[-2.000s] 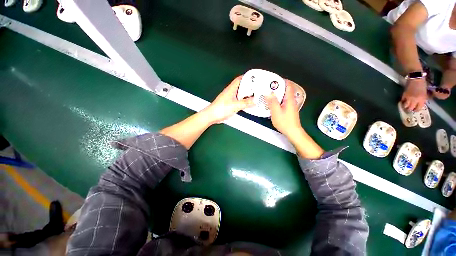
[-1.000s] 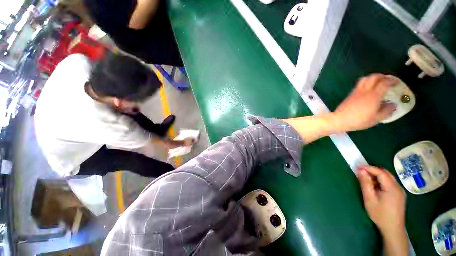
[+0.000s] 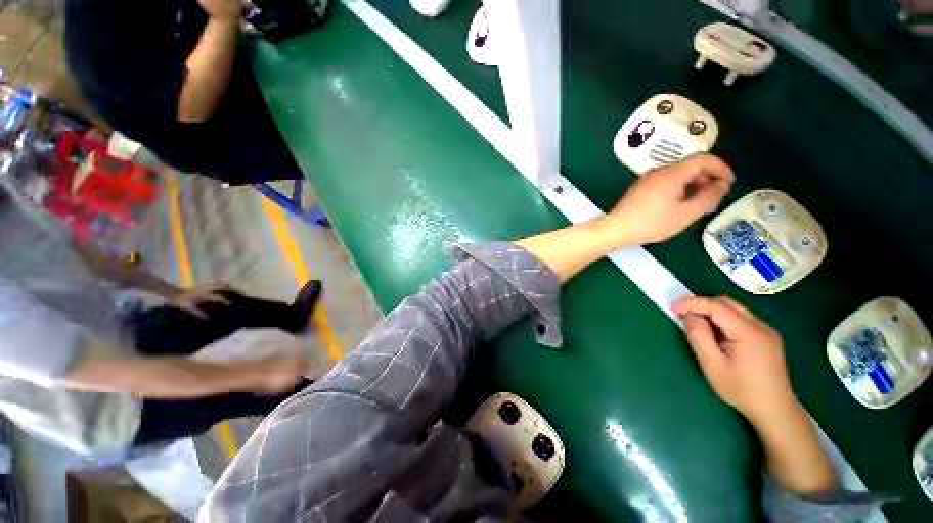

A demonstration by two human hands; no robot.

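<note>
A white two-eyed unit with a slotted grille (image 3: 665, 135) lies face up on the dark green belt. My left hand (image 3: 677, 204) is just below it, loosely curled, with nothing visible in it. A back housing with blue circuit board (image 3: 764, 242) lies open side up, just right of my left hand. My right hand (image 3: 739, 355) is loosely curled over the pale metal rail (image 3: 657, 281), with nothing visible in it. Another back housing (image 3: 880, 352) lies to its right. A front cover with two dark eyes (image 3: 522, 447) lies near my body, partly hidden by my sleeve.
A raised unit on plug pins (image 3: 735, 49) stands farther back. A white slanting post (image 3: 534, 97) rises from the rail. Part of another housing (image 3: 924, 462) shows at the right edge. Two people are at the left, beside the glossy green worktop (image 3: 358, 169).
The view swung left, then slightly back. My left hand has let go of the unit, which now lies on the belt. My right hand came off it earlier and stays by the rail.
</note>
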